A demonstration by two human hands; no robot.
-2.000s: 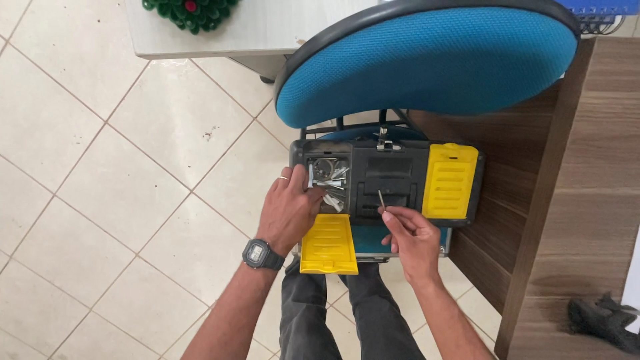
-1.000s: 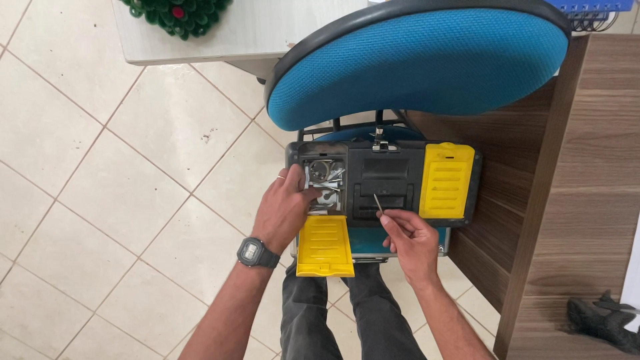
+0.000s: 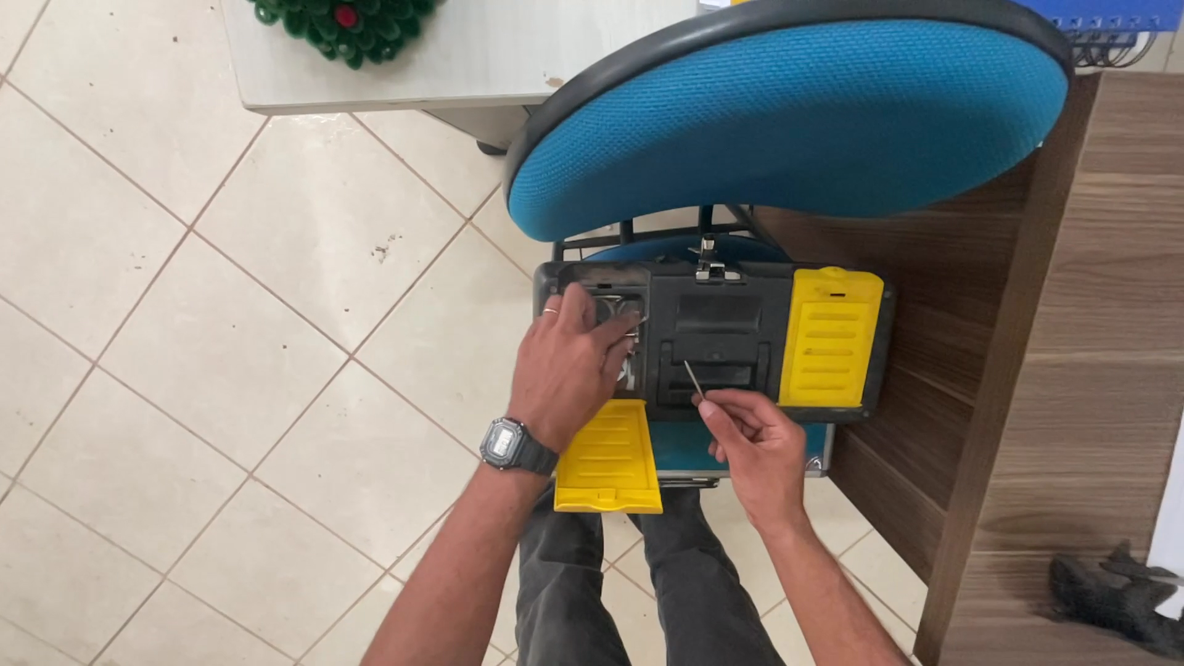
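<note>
A black plastic toolbox point(image 3: 717, 314) lies in front of me below the chair back. Its left yellow compartment lid point(image 3: 608, 458) is swung open toward me, while the right yellow lid point(image 3: 831, 339) is closed. My left hand point(image 3: 569, 365), with a ring and a digital wristwatch point(image 3: 507, 445), reaches over the left compartment, its fingertips among small metal parts point(image 3: 627, 363); a small piece seems to be at the fingertips, too small to name. Between thumb and fingers my right hand point(image 3: 754, 444) holds a thin metal rod point(image 3: 693, 379), pointing up and left over the toolbox's middle.
A blue mesh chair back point(image 3: 786, 120) rises just beyond the toolbox. To the right stands a wooden desk point(image 3: 1064, 416) with a dark object point(image 3: 1105, 585) on it. A pale table point(image 3: 416, 55) bearing a green ornament point(image 3: 356, 28) is at the upper left.
My left hand has shifted over the open compartment and now covers more of its contents. My right hand holds the thin rod as before, in nearly the same place.
</note>
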